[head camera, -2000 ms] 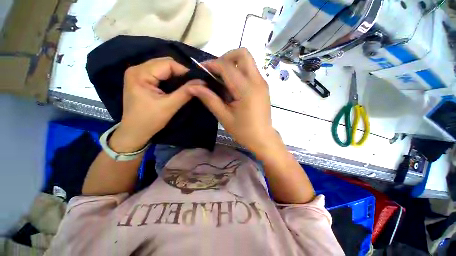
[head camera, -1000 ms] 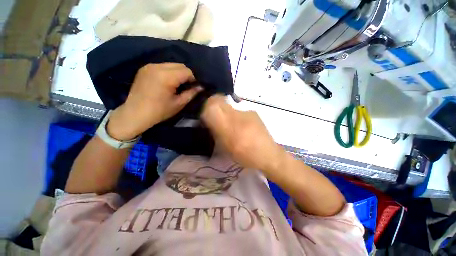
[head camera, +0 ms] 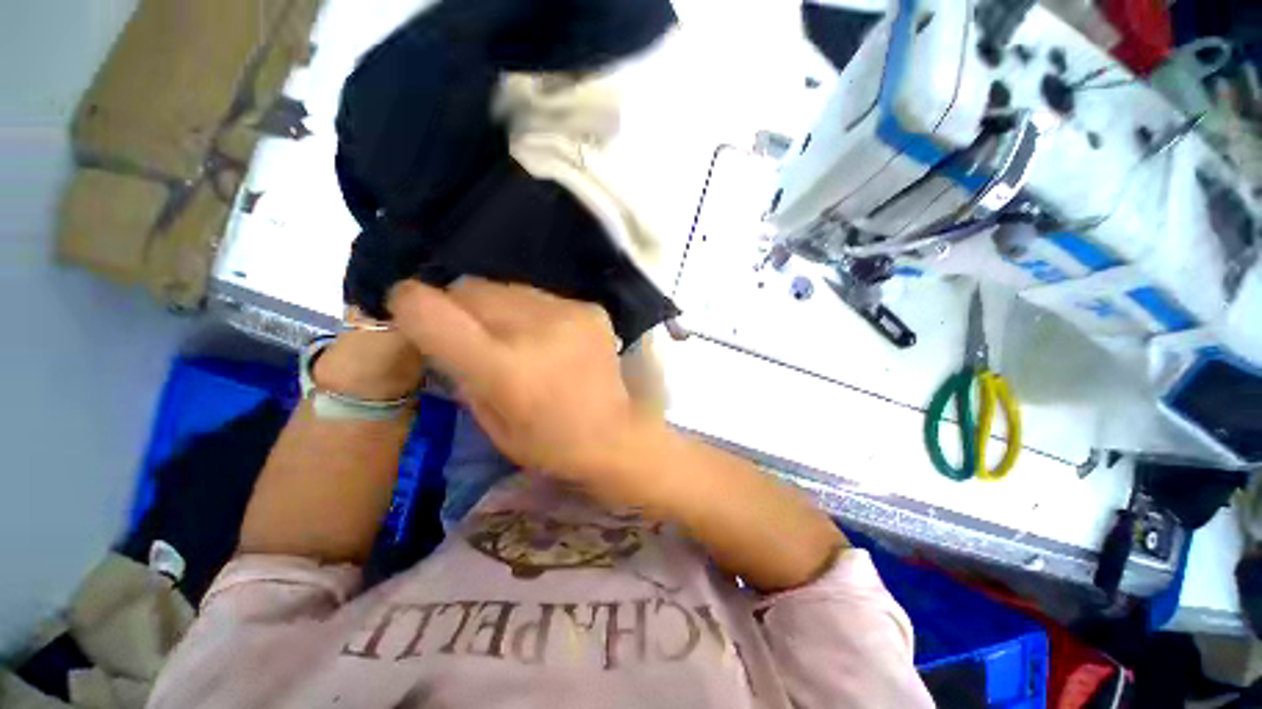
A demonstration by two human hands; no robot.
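Note:
The black fabric panel is bunched up at the table's left part, its upper part blurred. Beige fabric shows between and beside its folds. My left hand is at the lower left edge of the black cloth, its fingers hidden under the cloth and behind my right hand. My right hand is blurred and lies across the lower edge of the cloth, fingers pointing left. Whether either hand grips the cloth cannot be made out. No thin tool shows.
The sewing machine stands at the upper right. Scissors with green and yellow loops and a black slotted part lie beside it. Brown cardboard is at the table's left end. Blue crates sit below the edge.
The black cloth has been lifted and bunched upward, uncovering beige fabric within it. My right hand has moved left across its lower edge. The view has shifted, so the table sits lower.

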